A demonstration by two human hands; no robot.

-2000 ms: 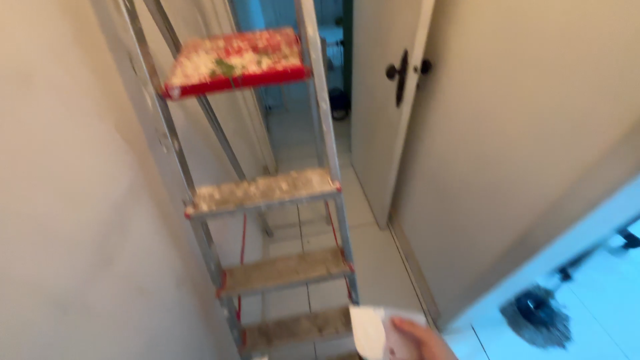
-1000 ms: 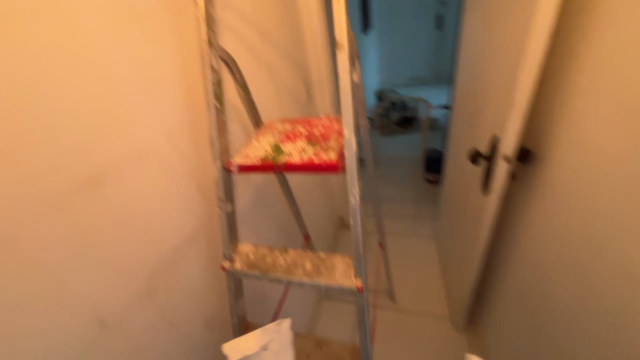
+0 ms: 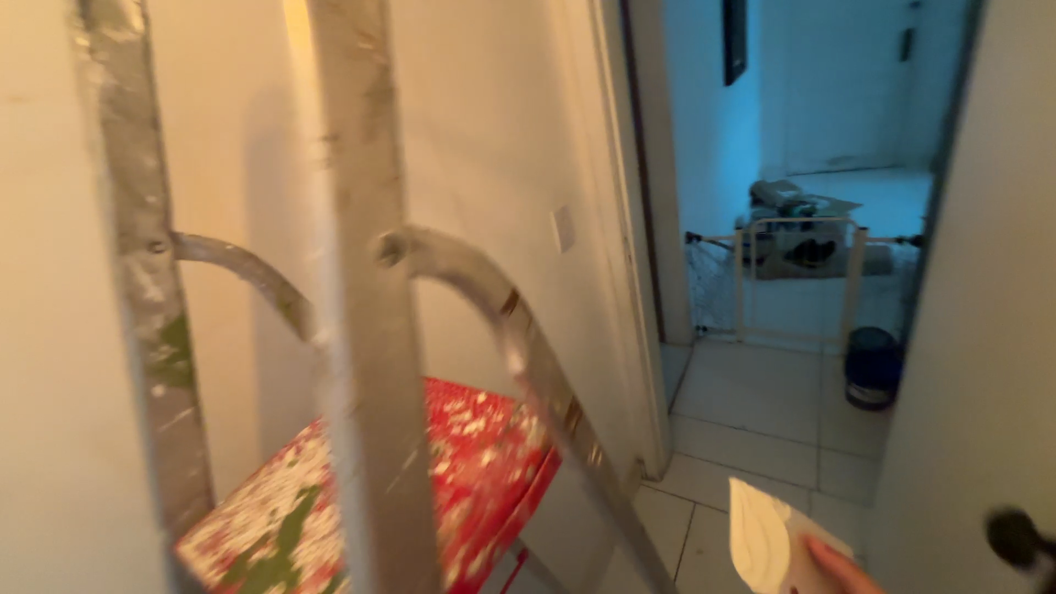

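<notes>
My right hand (image 3: 837, 565) comes in at the bottom right, its fingers on a flat, pale piece (image 3: 771, 532) with creamy, paste-like material on its face; whether it is a scraper blade cannot be told. To its left, and apart from it, stands a metal stepladder (image 3: 371, 313) with paint-spotted rails. The ladder's red top platform (image 3: 487, 462) is spattered with white and green paint. My left hand is out of view.
A plain wall runs along the left, with a wall plate (image 3: 563, 229) near the door frame (image 3: 619, 247). At right is a door with a dark handle (image 3: 1019, 536). Down the hallway are a white safety gate (image 3: 796, 280) and a dark bucket-like container (image 3: 873, 369).
The view has moved much closer to the ladder's upper part. The pale piece, at the bottom edge before, now shows at the lower right with my right hand on it.
</notes>
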